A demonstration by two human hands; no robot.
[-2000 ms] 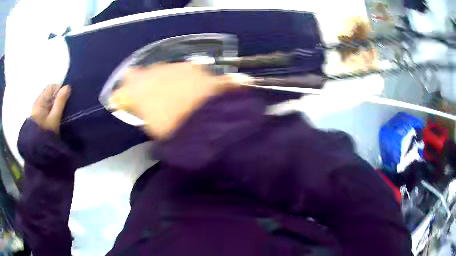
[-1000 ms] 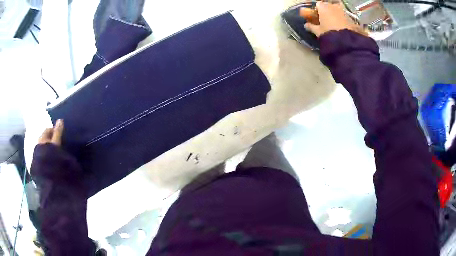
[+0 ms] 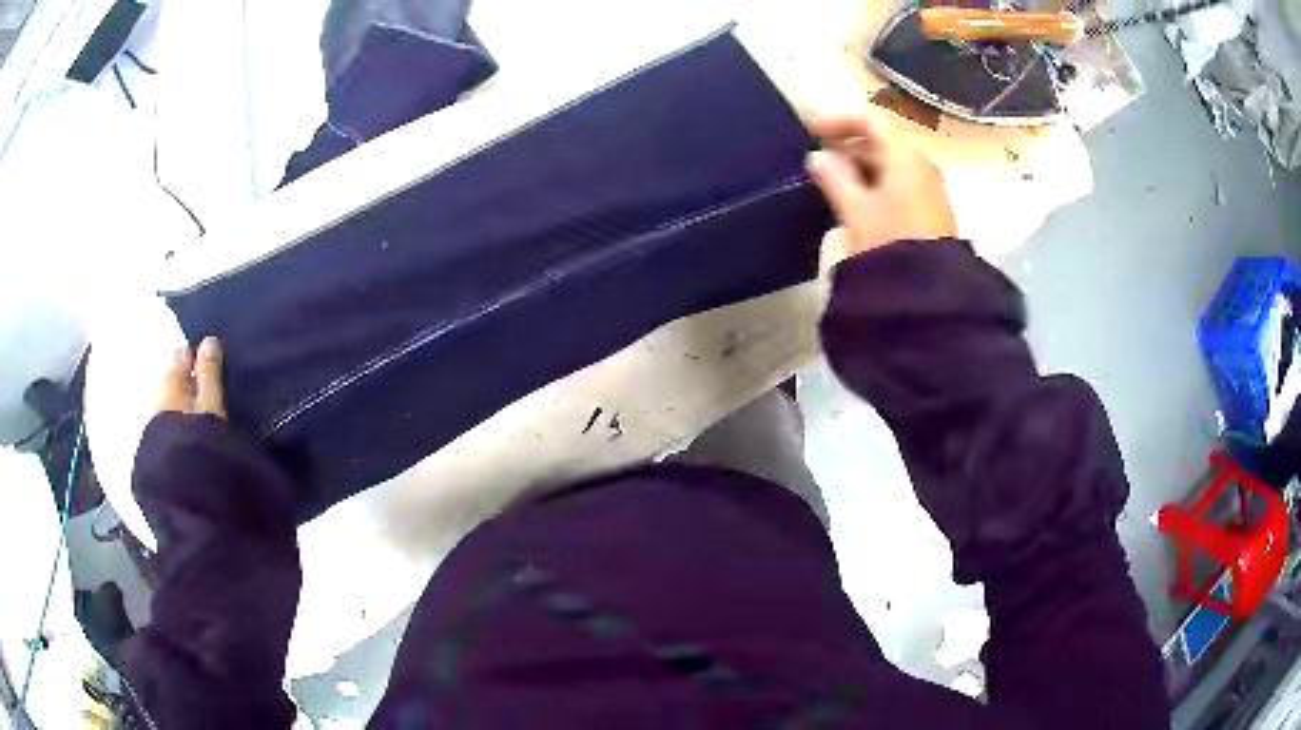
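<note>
A dark navy garment piece (image 3: 514, 257) with a pale double stitch line along its length lies slanted across the cream pressing table cover (image 3: 571, 442). My left hand (image 3: 203, 378) grips its left end with the fingertips. My right hand (image 3: 878, 186) pinches its right edge near the end of the stitch line; it is slightly blurred. The steam iron (image 3: 985, 64), with an orange-brown handle, stands at the back right of the table, and no hand touches it.
Another dark garment piece (image 3: 393, 79) lies behind at the upper left. A black flat rectangle (image 3: 107, 39) is at the top left. A blue crate (image 3: 1248, 342) and a red plastic basket or stool (image 3: 1224, 535) stand at the right.
The iron went over the cloth, then to the back right, and my right hand let it go. My right hand now holds the cloth's right edge. The stitch line looks pulled straighter.
</note>
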